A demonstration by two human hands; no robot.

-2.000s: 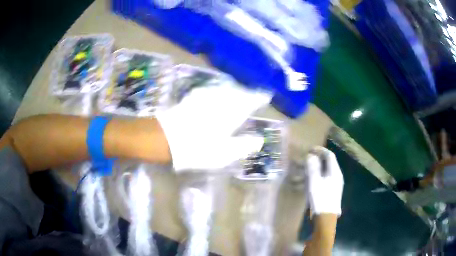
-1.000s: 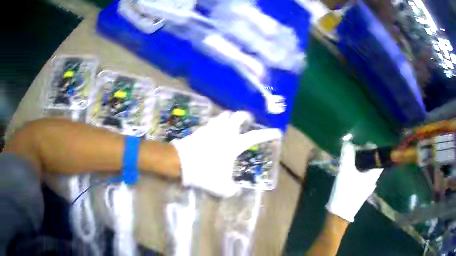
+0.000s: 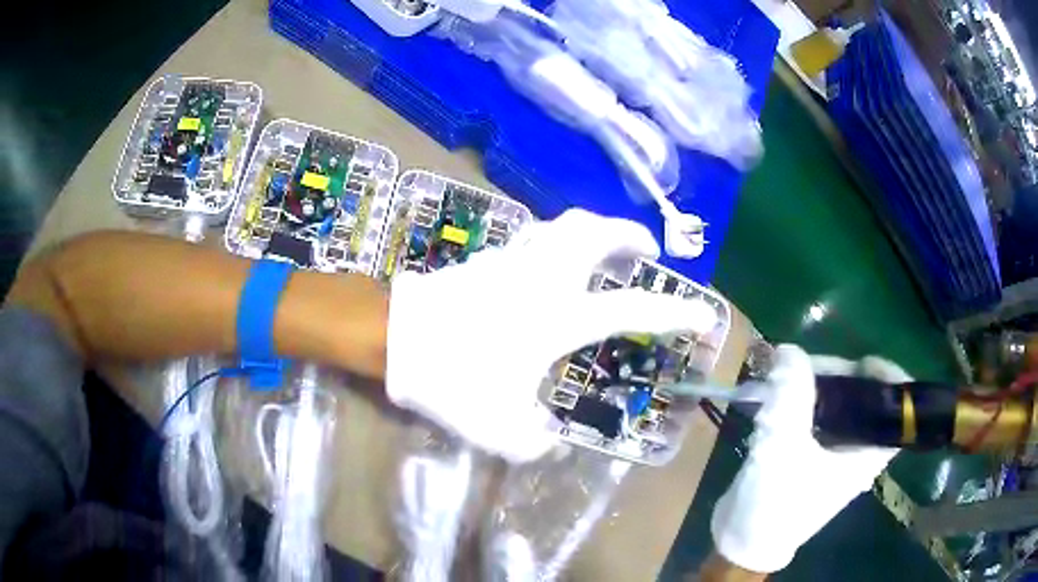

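Observation:
Several open white power strip housings lie in a row; the rightmost one (image 3: 592, 416) is under my hands, with its circuit board, wires and black block partly showing. My left hand (image 3: 512, 330), gloved in white, holds this housing, fingers over its upper side and palm at its left edge. My right hand (image 3: 797, 455), also gloved, grips the black and orange-brown electric screwdriver (image 3: 871, 412). Its pale bit (image 3: 723, 391) points left into the housing, over the board near a blue part. The exact spot of the bit's tip is hard to tell.
Three open housings (image 3: 188, 146) sit left, partly behind my left forearm. Bagged white cords (image 3: 298, 489) hang towards me. A blue tray stack (image 3: 455, 125) with a bagged cord and plug (image 3: 684, 233) stands behind. The tan board's (image 3: 80, 216) curved edge is left; more blue sheets (image 3: 911, 159) stand right.
My right hand, first empty at the right, has taken hold of the screwdriver and brought it left, so its bit reaches over the housing. My left hand stays at the rightmost housing.

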